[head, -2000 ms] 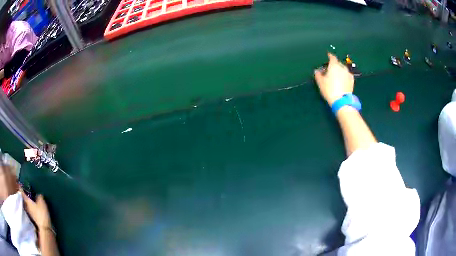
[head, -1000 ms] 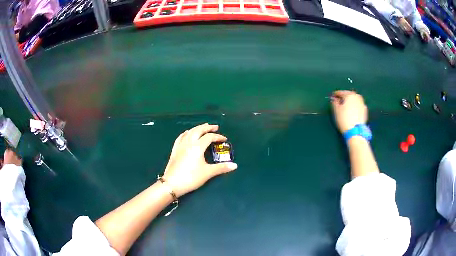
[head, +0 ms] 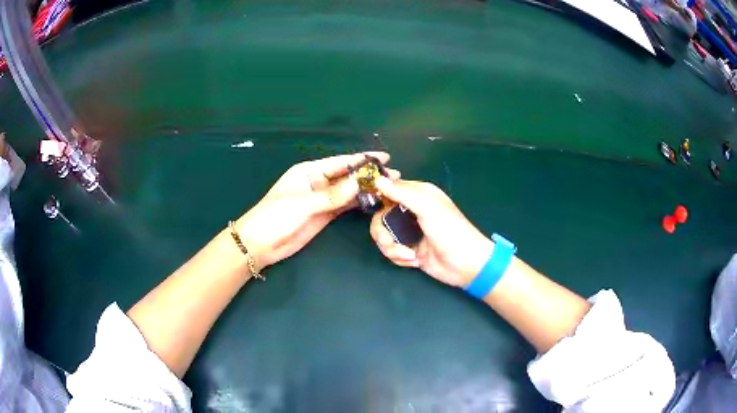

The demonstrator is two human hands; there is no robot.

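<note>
My left hand (head: 303,202) holds the small watch housing (head: 368,181), black with yellow-gold parts inside, between its thumb and fingers near the middle of the view. My right hand (head: 432,230) holds a thin dark display module (head: 402,226) with rounded corners against its fingers. The right thumb and fingertips reach the housing's right side, and the two hands meet there. The fingers hide much of the housing. Whether the display is joined to the housing by its flex cable cannot be told.
Small black and gold parts (head: 667,152) lie at the right on the green mat (head: 323,89). Two red round pieces (head: 675,219) lie nearer. A metal upright (head: 32,73) and small silver pieces (head: 81,165) stand at left. A white sheet (head: 614,22) lies at the far right. Neighbours' sleeves (head: 725,310) show at both edges.
My right hand has come from the far right to the middle, now with a dark display. My left hand has lifted the housing and moved slightly farther from me. The red tray has left the view.
</note>
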